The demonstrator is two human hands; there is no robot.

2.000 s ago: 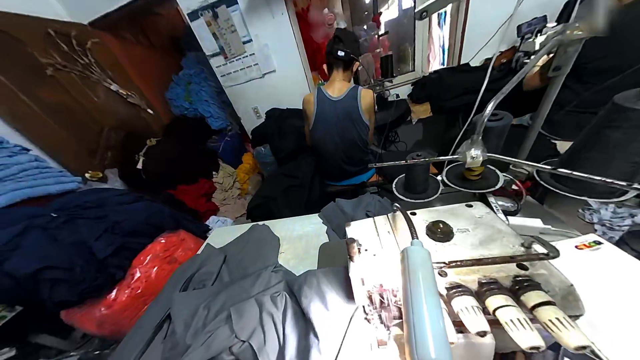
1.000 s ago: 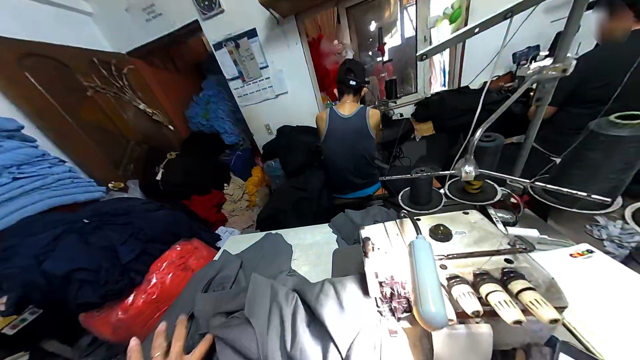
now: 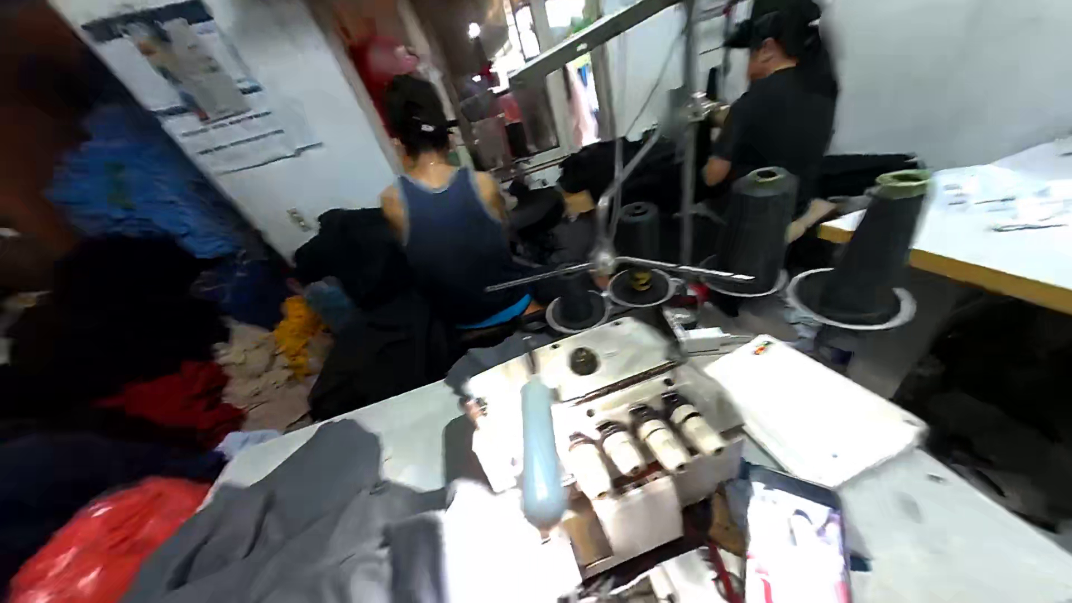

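Neither of my hands shows in the head view now. A white overlock sewing machine (image 3: pixel 620 368) with several cream tension dials (image 3: pixel 662 440) stands on the pale worktable (image 3: pixel 402 419). A light blue rounded lamp or handle (image 3: pixel 543 452) rises at its left front. Dark grey fabric (image 3: pixel 310 519) lies bunched on the table left of the machine. A smartphone (image 3: pixel 796 536) with a lit screen is at the machine's front right, beside a white panel (image 3: pixel 816 410) on the table.
Dark thread cones (image 3: pixel 758 230) stand on round holders behind the machine, below a metal thread stand (image 3: pixel 688 151). A red plastic bag (image 3: pixel 109 536) lies at lower left. Two people work beyond, one in a tank top, one in black. Another white table (image 3: pixel 1005 226) stands at right.
The view has swung right, bringing the phone and the right-hand table into sight. A hand seen on the grey fabric one second ago is out of view.
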